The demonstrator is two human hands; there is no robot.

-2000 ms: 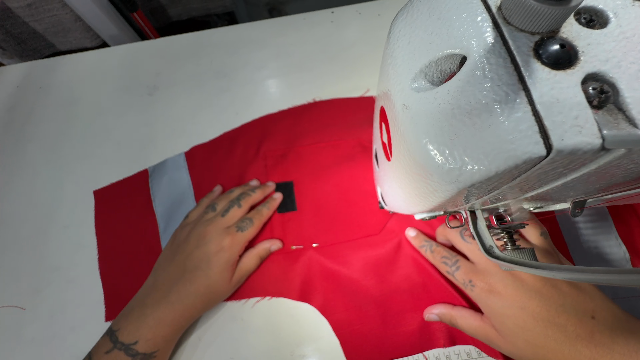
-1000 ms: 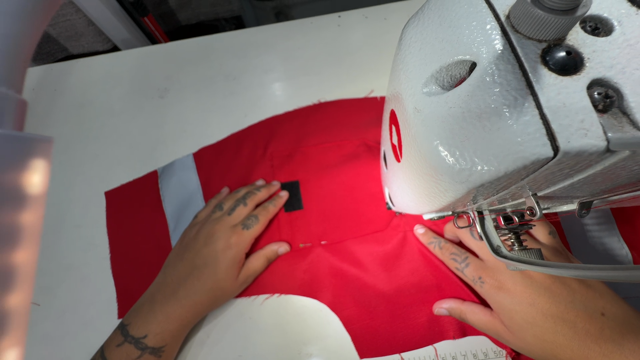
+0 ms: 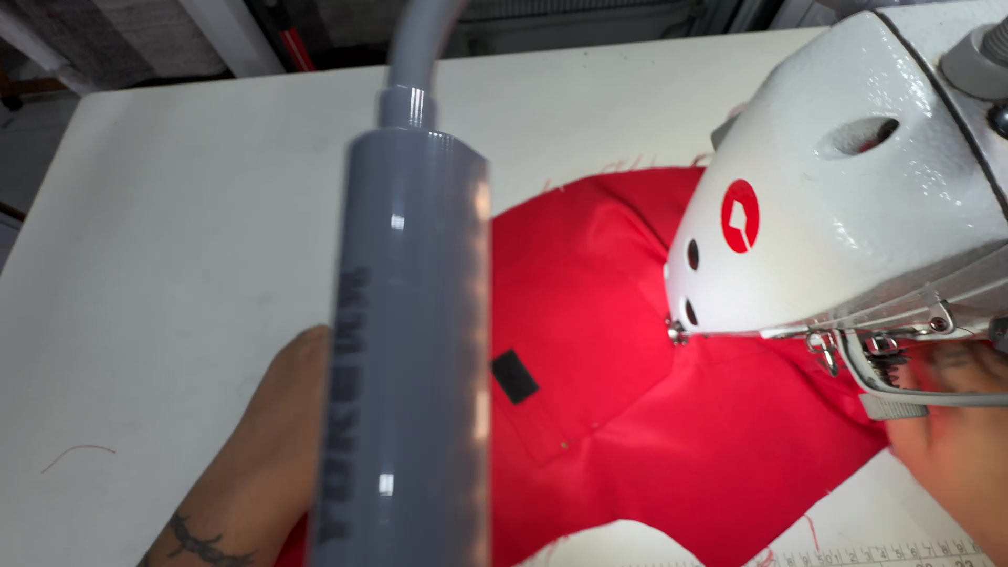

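Observation:
Red fabric (image 3: 709, 441) lies under the head of a white sewing machine (image 3: 835, 205), its far edge frayed. A small black patch (image 3: 515, 377) sits on a sewn piece of it. My left hand (image 3: 303, 378) is at the fabric's left side; the grey lamp hides its fingers, so its hold cannot be told. My right hand (image 3: 957, 386) is at the fabric's right part, beneath the machine's head and partly behind its metal thread parts; its fingers are blurred and mostly hidden.
A grey lamp housing (image 3: 417, 331) on a bent tube stands close to the camera, across the middle of the view. The white table (image 3: 181, 236) bears a loose red thread (image 3: 79, 449) at left and a printed ruler scale (image 3: 890, 551) at the near right. Dark items stand behind its far edge.
The red fabric has turned, so its black patch now lies tilted and nearer the camera. My left hand has left its place beside the patch. The view has shifted, and the lamp now covers the middle.

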